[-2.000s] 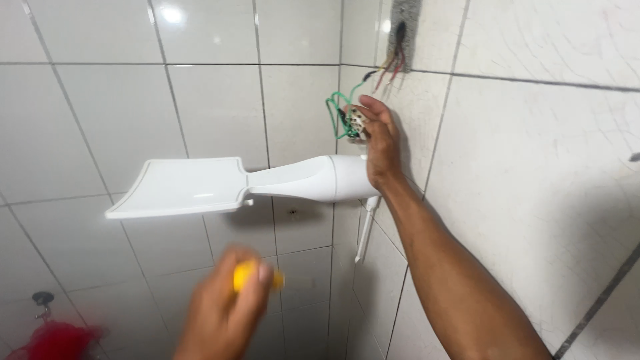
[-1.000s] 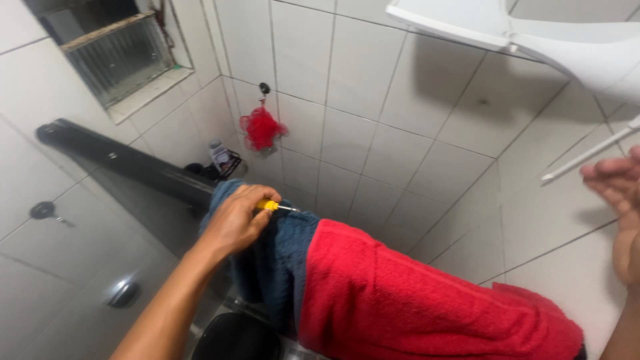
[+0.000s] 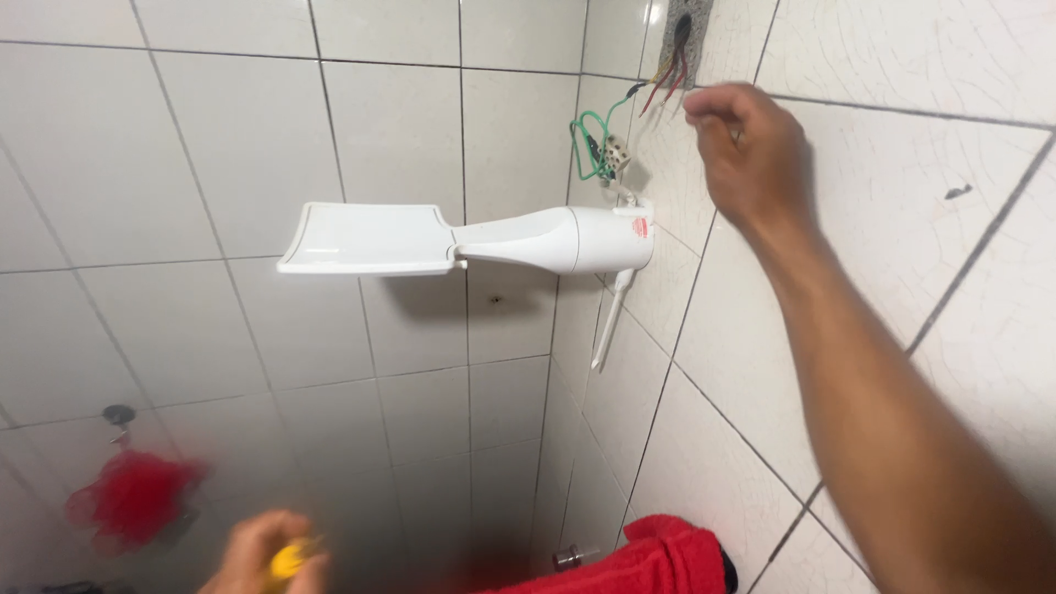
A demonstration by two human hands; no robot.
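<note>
My left hand (image 3: 264,553), blurred at the bottom edge, is closed on a small tool with a yellow handle (image 3: 289,559); its tip cannot be made out. My right hand (image 3: 755,148) is raised at the wall, thumb and forefinger near each other, just right of the red wires (image 3: 672,78) that hang from a wall opening; nothing is plainly held in it. Left of it, a green wire (image 3: 583,140) loops around a light terminal connector (image 3: 616,154). Below that, a white electric shower (image 3: 528,242) juts from the wall, with a thin white arm (image 3: 609,320) hanging under it.
A red mesh bath sponge (image 3: 136,499) hangs from a hook (image 3: 120,414) at the lower left. A red towel (image 3: 660,557) lies over a dark bar at the bottom, beside a metal wall fitting (image 3: 569,558). Tiled walls (image 3: 396,148) meet in a corner behind the shower.
The view has swung back up from the towels to the shower. My right hand, at the connector two seconds ago, is now off it and beside the red wires. My left hand has left the blue towel, still holding the yellow-handled tool.
</note>
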